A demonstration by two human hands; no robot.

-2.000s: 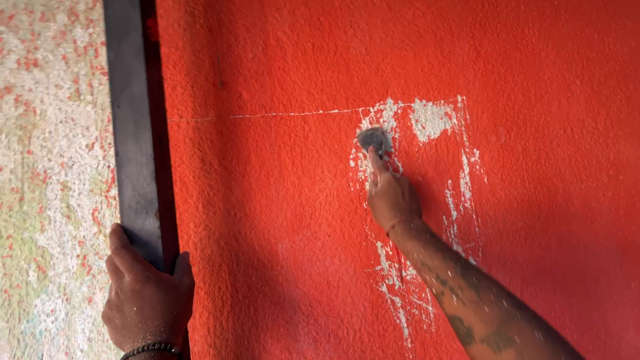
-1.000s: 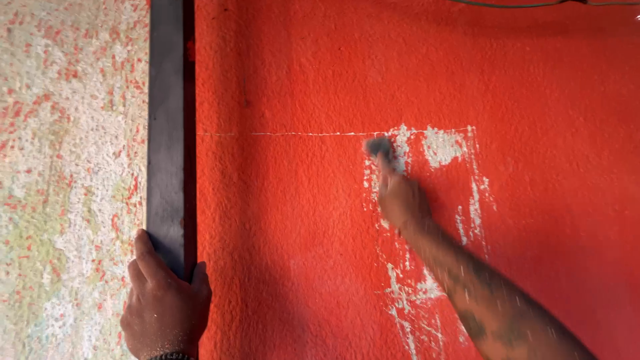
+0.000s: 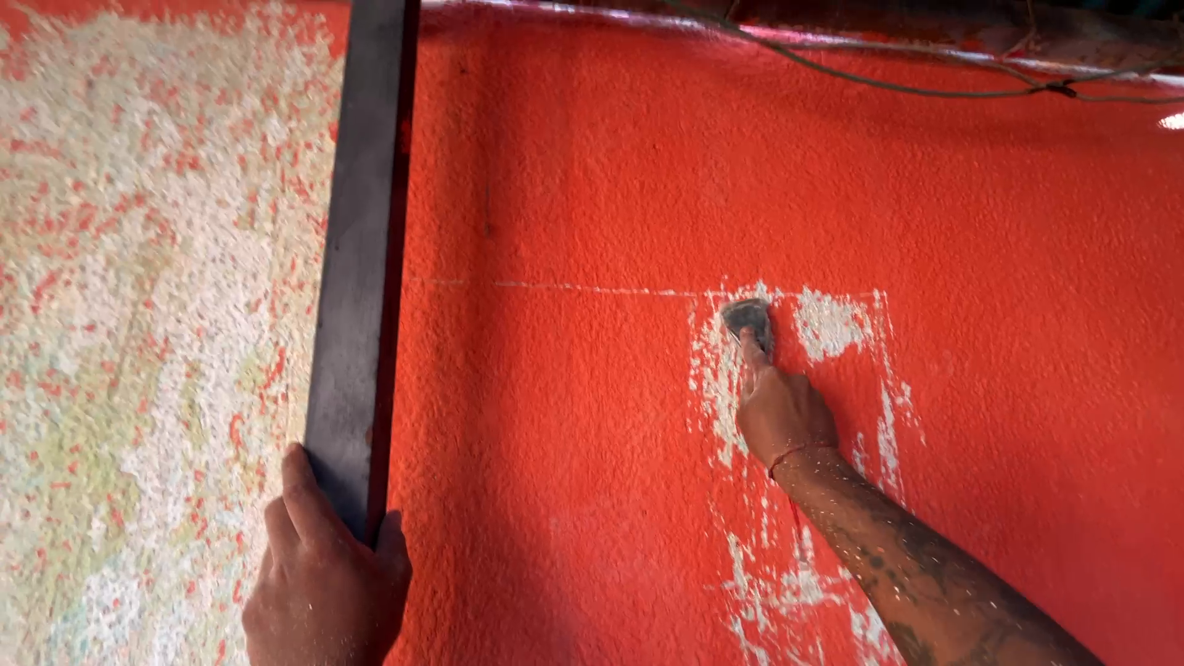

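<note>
My right hand (image 3: 788, 414) grips a putty knife (image 3: 747, 319), its index finger stretched along the tool. The blade lies against the red painted wall (image 3: 573, 398), over a scraped pale patch just below a thin horizontal scored line. More bare pale patches show right of the blade and lower down, partly behind my forearm. My left hand (image 3: 326, 569) is wrapped around the dark upright post (image 3: 353, 277) at the left, fingers on its left side and thumb on its right. Pale flecks dot the right forearm.
Left of the post, a wall section (image 3: 157, 324) shows mottled white, green and red where paint is worn away. A thin cable (image 3: 888, 85) sags across the top right, below a dark beam (image 3: 1008, 37).
The pale area under the blade has widened since the earlier frames. My left hand stays on the post. The view has tilted upward, bringing more of the cable and the beam in.
</note>
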